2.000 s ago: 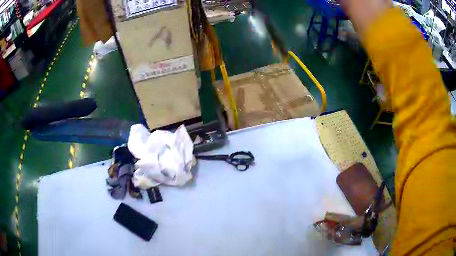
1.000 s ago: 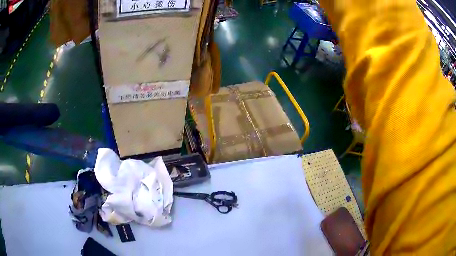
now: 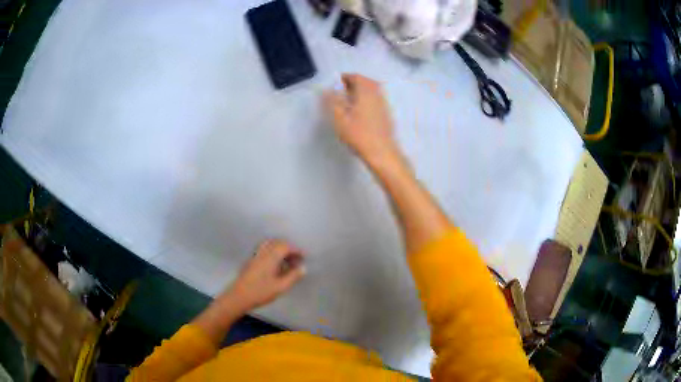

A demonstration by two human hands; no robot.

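Note:
The white-covered table (image 3: 142, 134) fills the middle of the view. My left hand (image 3: 270, 274) is low over its near side, fingers curled, with nothing visible in it. My right hand (image 3: 360, 112) is farther forward, to the right of the black smartphone (image 3: 281, 46) and apart from it. Its fingers are bent and blurred; whether it holds something small cannot be told. A small dark card (image 3: 348, 27) lies near the phone. The white cloth bundle (image 3: 424, 24) is at the top edge, partly cut off. Black fabric shears (image 3: 485, 86) lie right of it.
A dark tray (image 3: 489, 31) sits behind the shears. At the right end are a brown rest pad (image 3: 549, 280), a perforated yellowish board (image 3: 586, 198) and a partly hidden iron (image 3: 515, 298). A cardboard-covered trolley (image 3: 556, 56) stands beyond the table, another (image 3: 41, 298) at the lower left.
The view has tilted down and turned onto the table. The raised right arm has come down over it, and my left hand has come into view. The phone now shows fully.

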